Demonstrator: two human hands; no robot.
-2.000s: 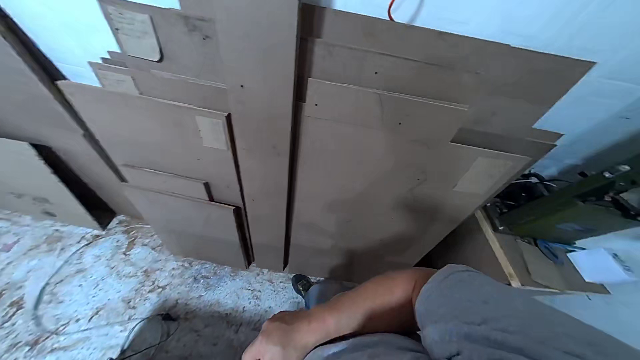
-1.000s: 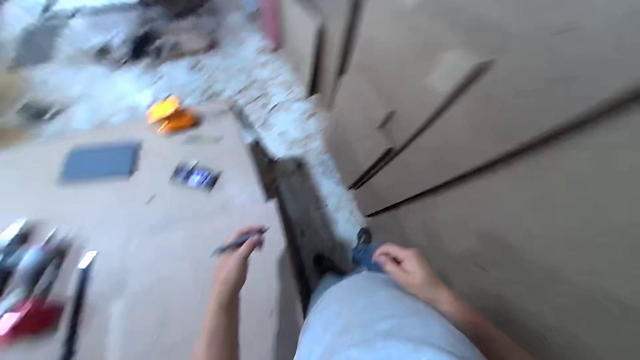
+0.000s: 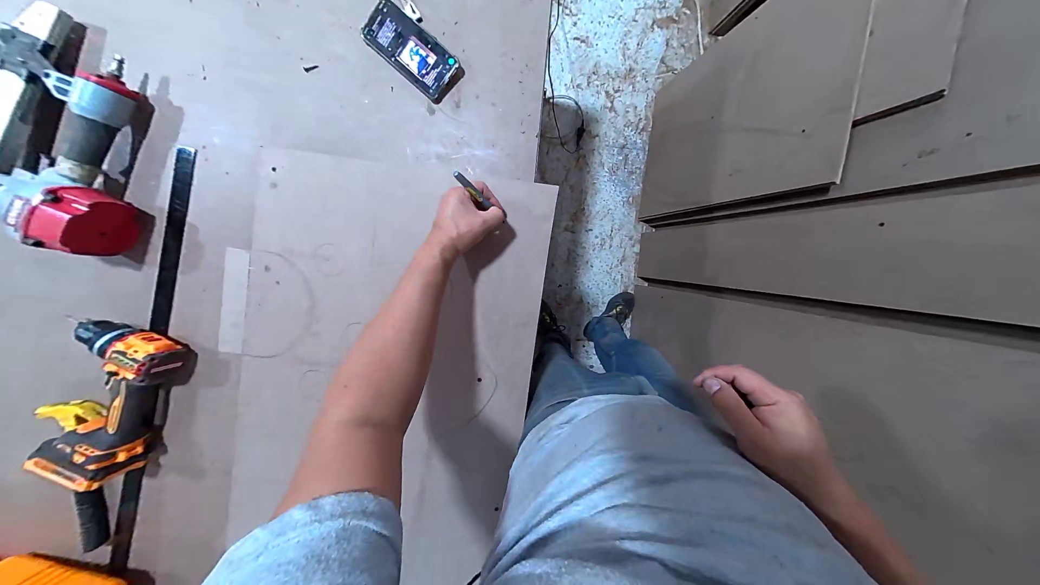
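My left hand [image 3: 467,218] holds a dark pen or marker [image 3: 469,188] over the upper right part of a flat brown board [image 3: 390,211]; its lower end is at the board's surface, half hidden by the fingers. Faint curved pencil-like lines and small dark holes mark this board, and a pale strip [image 3: 234,301] lies at its left edge. My right hand [image 3: 764,414] is beside my right hip, with fingers loosely curled. A small dark patch shows between thumb and fingers; whether it is an object or shadow cannot be told.
Left on the worktop lie a cordless drill [image 3: 134,357], a black metal-like bar [image 3: 172,244], a red and grey power tool [image 3: 85,215] and a yellow object [image 3: 71,414]. A phone [image 3: 412,53] lies farther up. Large brown panels [image 3: 756,114] stand at right, beyond a paint-spotted floor strip [image 3: 605,162].
The view has swung from the standing panels to the worktop. Since one second ago, my left hand has come over the marked board with the pen still in it.
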